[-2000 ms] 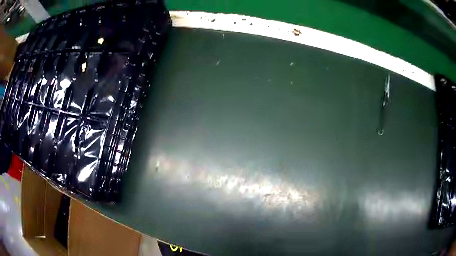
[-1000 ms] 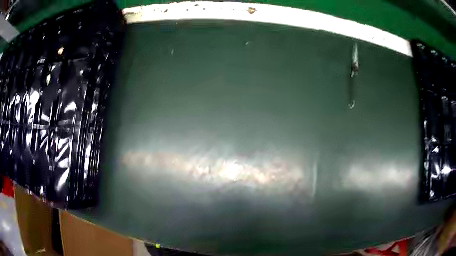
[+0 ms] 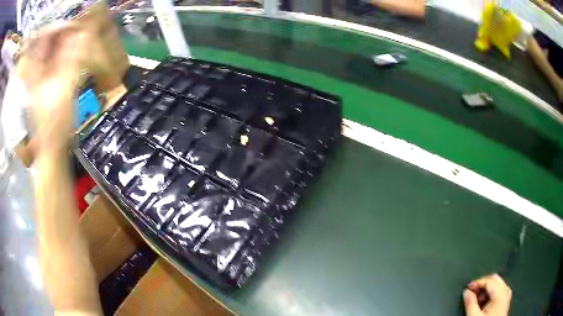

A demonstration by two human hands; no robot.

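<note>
A stack of glossy black blister trays (image 3: 216, 142) lies on the left part of the dark green mat (image 3: 370, 228), with a few small pale specks on it. My left hand (image 3: 74, 62) is raised at the upper left, beyond the trays' far left corner. It is strongly blurred, so its fingers and anything in them cannot be made out. My right hand (image 3: 491, 297) is at the bottom right over the mat, cut off by the lower edge. Its fingers are curled in, and nothing shows in them. Faint thin tweezers (image 3: 521, 241) lie on the mat above it.
A white speckled rail (image 3: 407, 151) borders the green belt (image 3: 395, 117). Two small part-built phones (image 3: 389, 58) (image 3: 478, 99) are on the belt. Across it are a person's arm and a yellow item (image 3: 497, 31). An open cardboard box (image 3: 160, 290) is below the bench edge. A blue item (image 3: 88, 106) is behind the trays.
The view has swung left and up, so the trays sit nearer the middle and more of the belt shows. Both my hands have come into view.
</note>
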